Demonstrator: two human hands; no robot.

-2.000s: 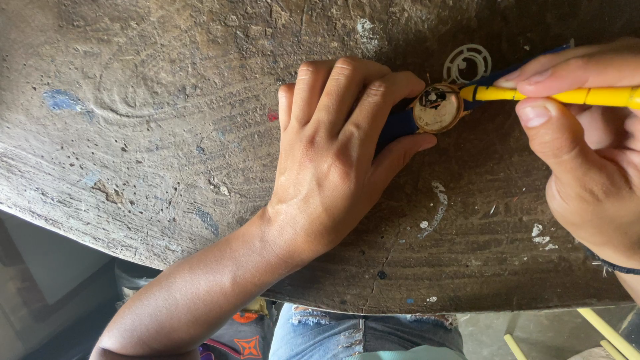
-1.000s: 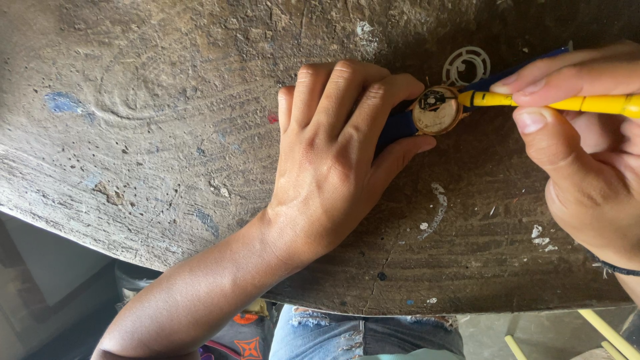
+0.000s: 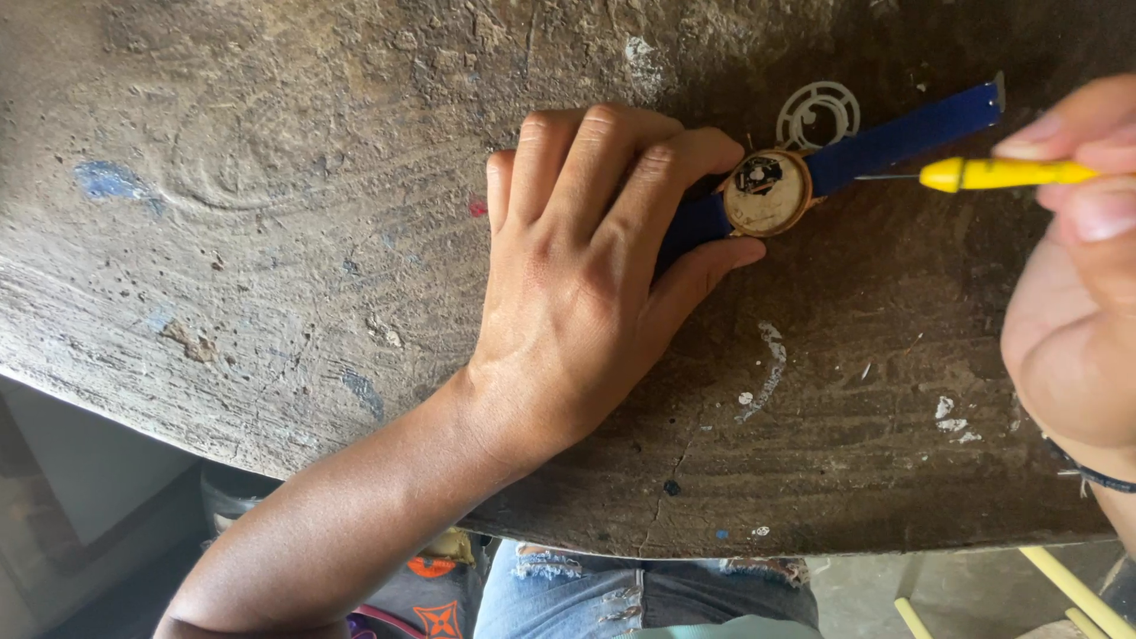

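Observation:
A wristwatch point(image 3: 765, 197) with its back off lies on the worn wooden table, its movement and a pale inner surface showing. My left hand point(image 3: 577, 266) holds it steady, thumb and index finger at the case and the blue strap point(image 3: 905, 135) partly under the fingers. The strap's other half stretches to the upper right. In my right hand point(image 3: 1078, 248) is a small yellow screwdriver point(image 3: 1003, 174), its thin metal shaft pointing left, to the right of the case and apart from it. A pale ring-shaped spacer point(image 3: 818, 115) rests just above the case.
The wooden table point(image 3: 266, 293) has paint marks and a curved near edge. Below that edge are ripped jeans point(image 3: 568, 595), a dark item with an orange pattern point(image 3: 435, 617) and pale yellow bars point(image 3: 1078, 590) at the lower right.
My right hand has drawn back to the right with the yellow screwdriver, whose tip was at the watch case before. My left hand has stayed on the watch.

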